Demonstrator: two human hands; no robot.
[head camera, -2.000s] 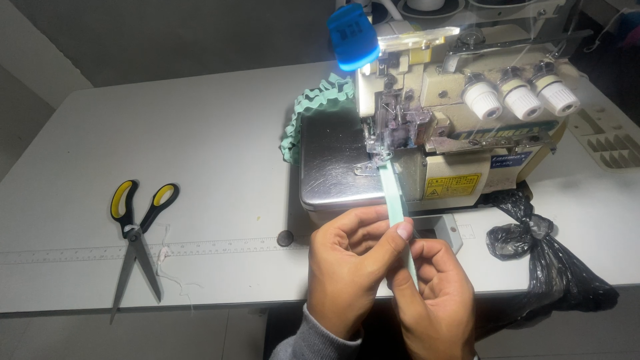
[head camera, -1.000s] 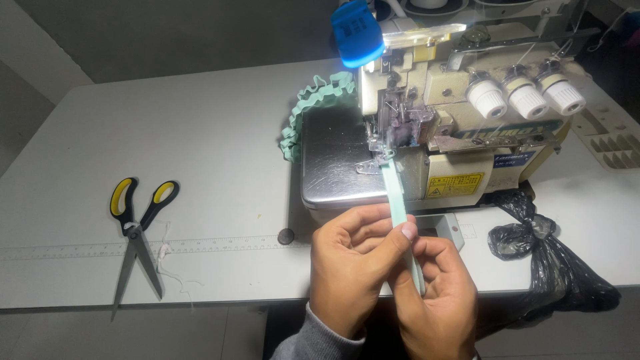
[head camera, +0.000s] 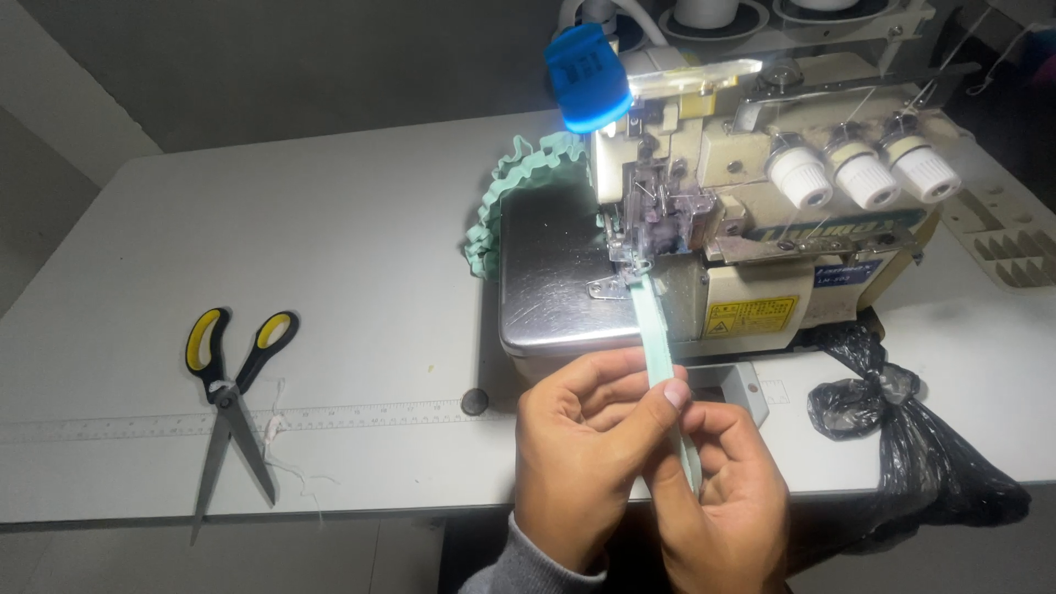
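Observation:
A mint-green fabric strip (head camera: 654, 330) runs from the presser foot of an overlock sewing machine (head camera: 742, 214) down into both hands. My left hand (head camera: 590, 445) pinches the strip between thumb and fingers, just in front of the machine's metal plate (head camera: 544, 289). Close against it on the right, my right hand (head camera: 722, 487) holds the lower part of the strip, its tail showing between the fingers. Behind the plate, a gathered, ruffled length of mint-green fabric (head camera: 495, 194) curls out on the table. The needle area is partly hidden by machine parts.
Open scissors (head camera: 227, 400) with black and yellow handles lie at the left, across a ruler scale (head camera: 355, 417) on the white table (head camera: 330, 247). White thread scraps (head camera: 275, 425) are beside them. A knotted black plastic bag (head camera: 916, 437) hangs over the front edge at right. A blue-shaded lamp (head camera: 586, 78) lights the machine.

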